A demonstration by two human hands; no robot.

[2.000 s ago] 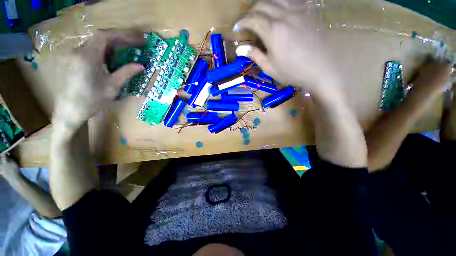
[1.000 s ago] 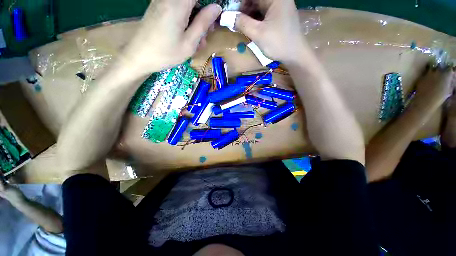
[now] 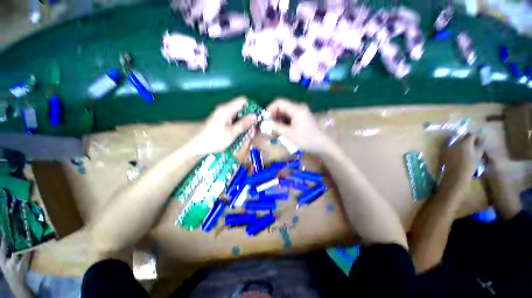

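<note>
My left hand (image 3: 228,127) pinches a small green circuit board (image 3: 251,109) beyond the pile. My right hand (image 3: 296,127) meets it, fingers closed at the board's near end; a white covering or pad (image 3: 267,127) shows at its fingertips. A white-padded blue cell (image 3: 288,144) shows just below my right hand; whether it is held or lying is unclear. Blue battery cells (image 3: 261,205) with thin wires lie heaped on the brown cardboard (image 3: 303,227), some with white pads. Green PCB panels (image 3: 201,189) lie left of them, partly under my left forearm. The picture is blurred.
Pink-white housings (image 3: 315,43) are heaped on the green belt (image 3: 192,96), with loose blue cells (image 3: 140,86). A box of boards (image 3: 58,201) stands left, beside another person's hand. At right, another person's arms (image 3: 446,204) reach beside a board strip (image 3: 417,174).
The view has tilted up, showing the belt and housings. Over two seconds my hands have come together beyond the pile, with a board now between them. The neighbour's hands at right have moved.
</note>
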